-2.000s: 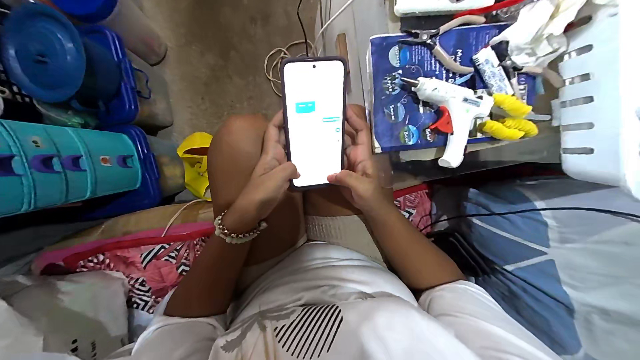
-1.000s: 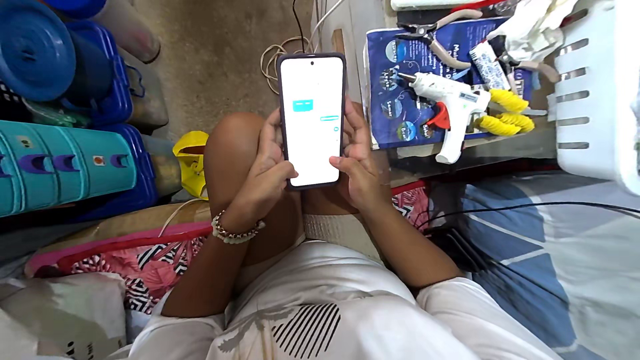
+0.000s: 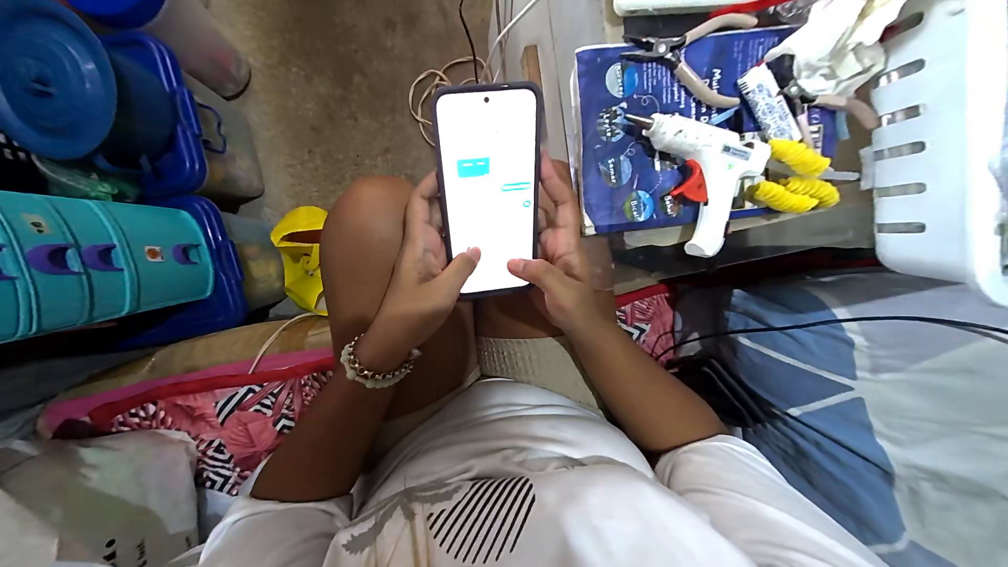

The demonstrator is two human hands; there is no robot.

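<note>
A smartphone [image 3: 490,205] in a dark case stands upright in view above my lap, its bright screen facing me. My left hand [image 3: 429,276] grips its left edge, thumb over the lower left of the screen; a beaded bracelet circles that wrist. Along the right edge my right hand [image 3: 561,260] holds the phone too, its thumb at the lower right of the screen. The fingers behind the phone are mostly hidden. Off to the right, a white hot glue gun [image 3: 705,157] with a red trigger lies on a blue printed sheet [image 3: 594,102], beside yellow twisted pieces [image 3: 795,193].
Pliers [image 3: 685,63] and a crumpled white cloth [image 3: 835,55] lie near a white slotted plastic basket [image 3: 913,173]. Teal drawers [image 3: 102,260], a lidded blue bucket [image 3: 51,79] and a yellow object [image 3: 299,256] are at left. A black cable [image 3: 850,320] crosses the bedding at right.
</note>
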